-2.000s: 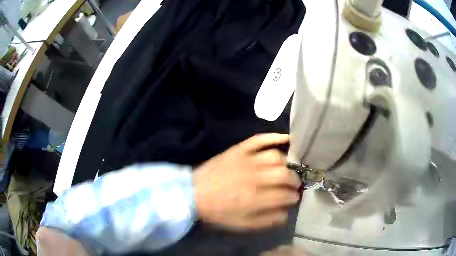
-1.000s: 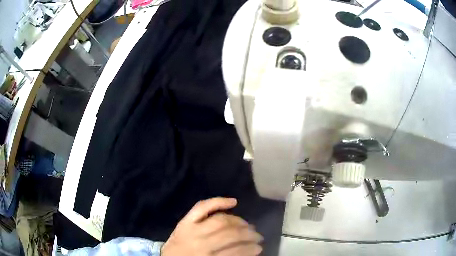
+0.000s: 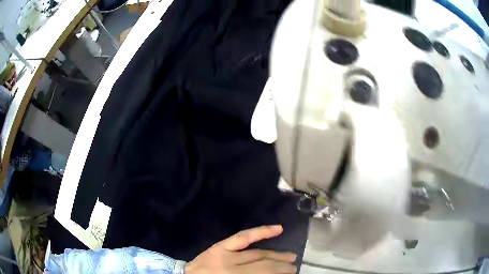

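A black garment (image 3: 177, 134) lies in soft folds over the left and middle of the table, its right edge under the off-white sewing machine head (image 3: 327, 101). Small shiny metal parts by the presser foot (image 3: 316, 206) show below the head, at the fabric's edge. My left hand (image 3: 244, 257) lies flat on the black fabric at the bottom, fingers apart and pointing right, below the presser foot; its lower part is cut off by the frame's edge. My right hand is out of the picture.
The white table edge (image 3: 80, 155) curves along the left. A paper label (image 3: 99, 220) shows at the lower left. A white oval cover (image 3: 264, 118) juts out beside the head. A blue tube (image 3: 464, 18) runs behind it. Another wood-edged table (image 3: 37, 83) stands beyond an aisle.
Two seconds ago my left hand was beside the presser foot; it has moved down and left, away from it. The camera view has shifted, so the machine head appears in different places.
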